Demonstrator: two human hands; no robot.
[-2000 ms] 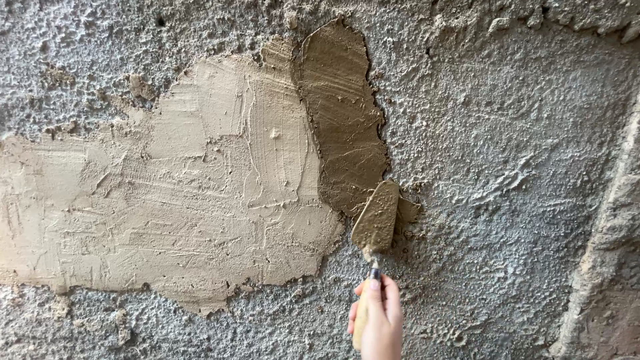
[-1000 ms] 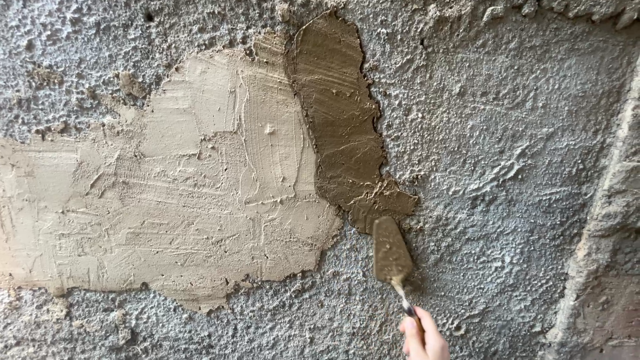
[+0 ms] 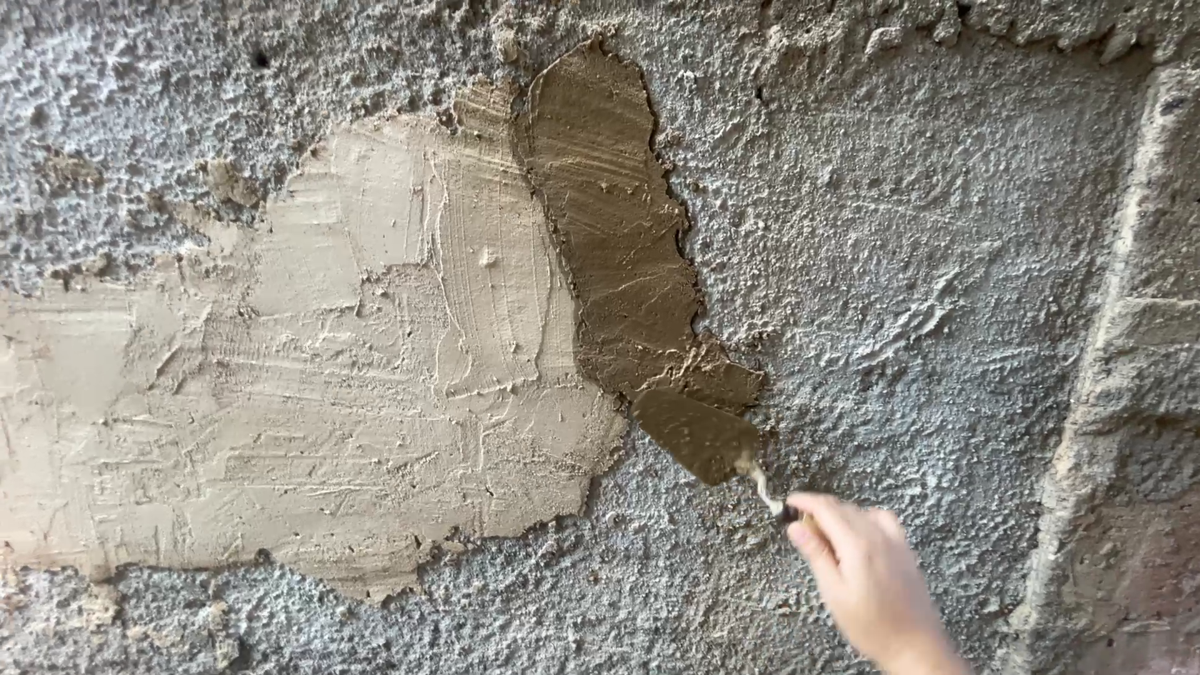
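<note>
My right hand [image 3: 867, 572] grips the handle of a pointed trowel [image 3: 698, 434] at the lower right of centre. Wet brown mortar coats the trowel's blade, which lies tilted toward the upper left against the bottom of a dark strip of wet mortar [image 3: 619, 225]. That strip runs down the rough grey wall and borders a patch of dry, pale plaster [image 3: 375, 375] on its left. A short lobe of wet mortar juts right just above the blade. Most of the handle is hidden in my fingers. My left hand is out of view.
Rough grey render [image 3: 891, 234] surrounds the patch. A raised pale ridge [image 3: 1092, 375] runs down the right side, with reddish, uneven masonry [image 3: 1139, 562] beyond it. Along the top right is a crumbly ledge [image 3: 1031, 33].
My right hand has moved right with the trowel, whose blade has turned from upright to slanting up and left. The wet mortar at the strip's foot is spread further right than two seconds ago.
</note>
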